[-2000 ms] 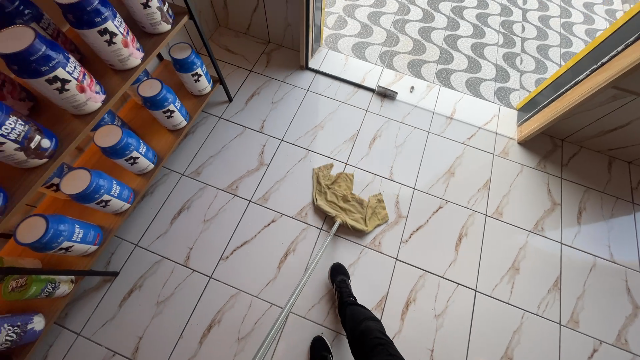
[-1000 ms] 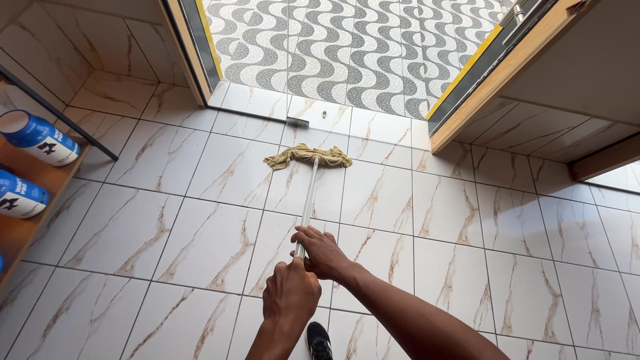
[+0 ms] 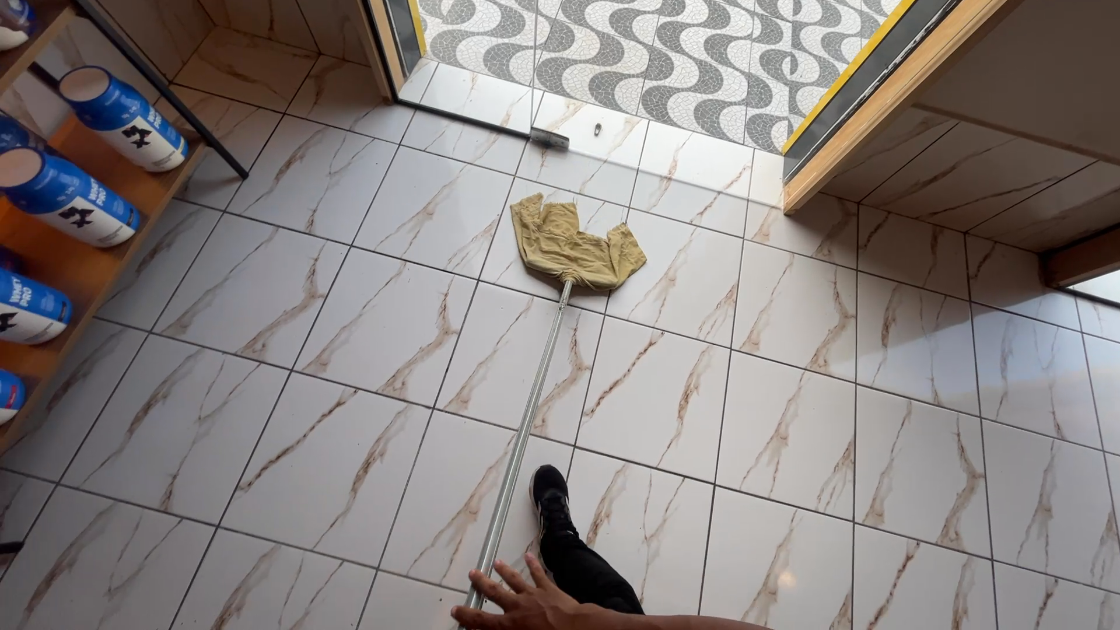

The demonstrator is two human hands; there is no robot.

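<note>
A tan cloth (image 3: pixel 577 245) is draped over the head of a floor squeegee or mop on the marble-patterned tile, with its corners pointing toward the doorway. From it a metal pole (image 3: pixel 529 407) runs down to the bottom edge of the view. My right hand (image 3: pixel 521 604) is at the pole's lower visible part, fingers spread and their tips over the pole, not wrapped around it. The bottom edge cuts off part of this hand. My left hand is out of view.
Blue-lidded tubs (image 3: pixel 122 118) stand on a wooden shelf (image 3: pixel 144 223) with a black metal leg at left. Ahead is a glass door panel with a floor fitting (image 3: pixel 549 138), beside a wooden door frame (image 3: pixel 884 101). My black shoe (image 3: pixel 549 494) is right of the pole.
One second ago both hands gripped the pole; now the left is out of view and the right has its fingers spread. The cloth, bunched in a narrow strip then, now shows broader.
</note>
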